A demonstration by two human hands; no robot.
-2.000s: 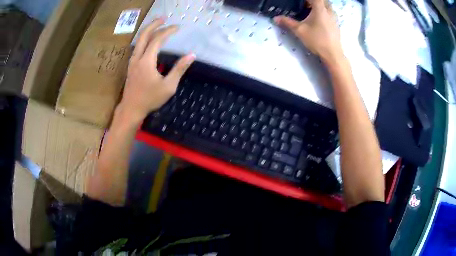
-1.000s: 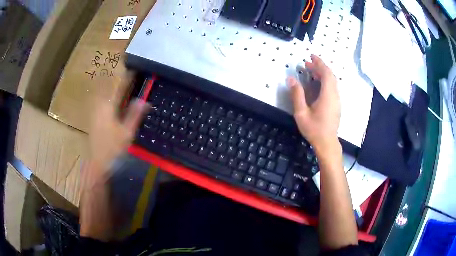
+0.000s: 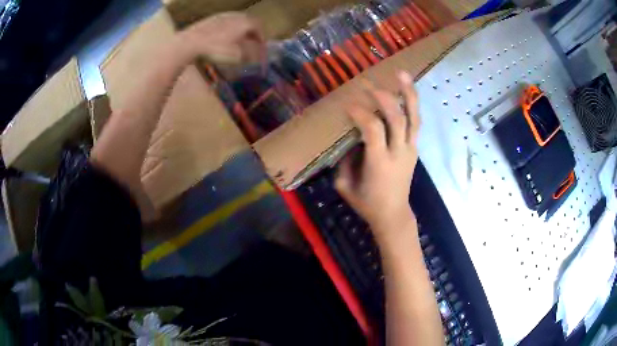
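An open brown carton (image 3: 304,132) holds several units in clear plastic with orange edges (image 3: 331,67), packed in a row. My left hand (image 3: 233,40) is blurred over the carton's left part, beside the units; whether it holds one cannot be told. My right hand (image 3: 382,152) is at the carton's near right flap edge, fingers spread across it; whether it grips the flap cannot be told. Two black units (image 3: 531,149) lie side by side on the perforated plate (image 3: 487,230), with orange loops, one around a black square panel.
The black keyboard (image 3: 433,270) is partly under the plate, in a tray with a red edge (image 3: 325,250). A small black fan (image 3: 597,111) stands at the far right. White sheets (image 3: 588,263) lie at the lower right. White flowers (image 3: 159,331) show at the bottom.
The view has turned left, bringing the carton's packed units into sight. My left hand has moved over the carton. My right hand has gone from the plate to the carton's flap edge.
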